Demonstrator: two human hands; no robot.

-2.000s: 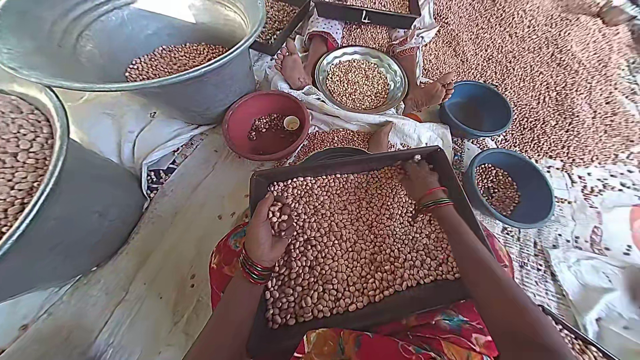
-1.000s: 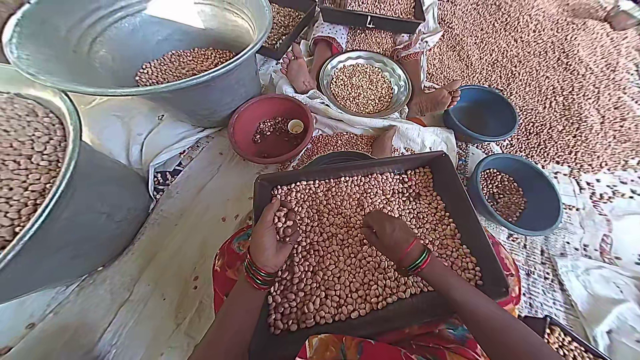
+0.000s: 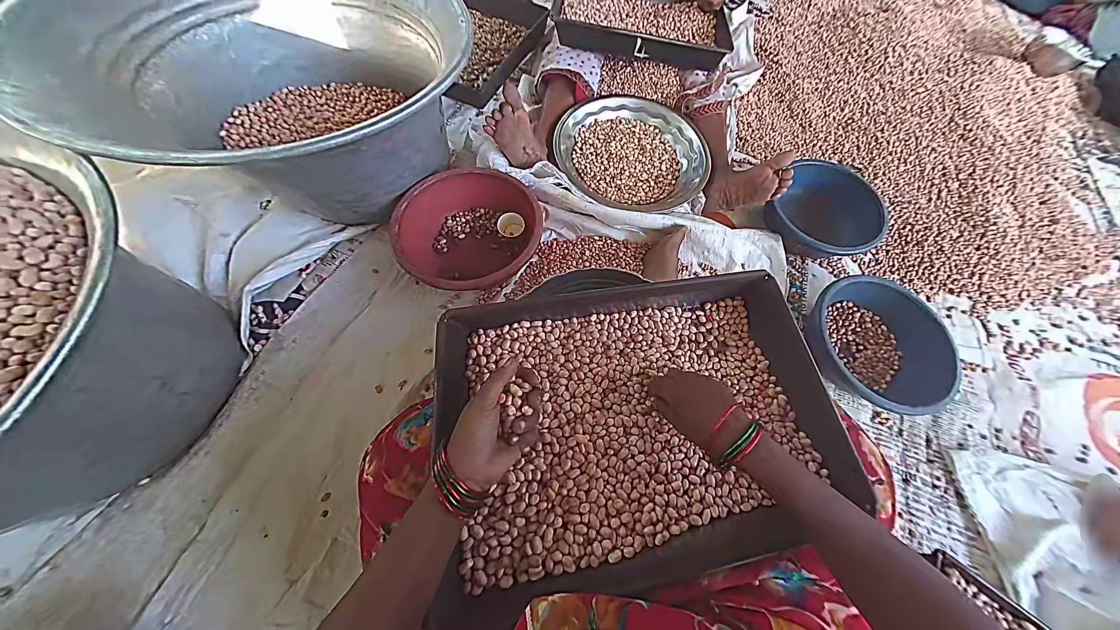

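Observation:
A dark rectangular tray (image 3: 809,367) of reddish-brown nuts or seeds (image 3: 604,437) rests on my lap. My left hand (image 3: 494,429), palm up at the tray's left side, is cupped around several of the nuts. Over the middle right of the tray, my right hand (image 3: 700,411) touches the nuts with its fingers bent down; whether it grips any is hidden. Bangles circle both wrists.
Large metal tubs (image 3: 385,131) with nuts stand left. Beyond the tray are a red bowl (image 3: 411,232) with a small cup, a steel bowl (image 3: 696,166) between another person's feet, and blue bowls (image 3: 941,385) (image 3: 875,236). Nuts are heaped (image 3: 910,131) at the right.
My right hand has moved from the tray's far right corner toward its middle. My left hand stays at the left side, cupped around nuts.

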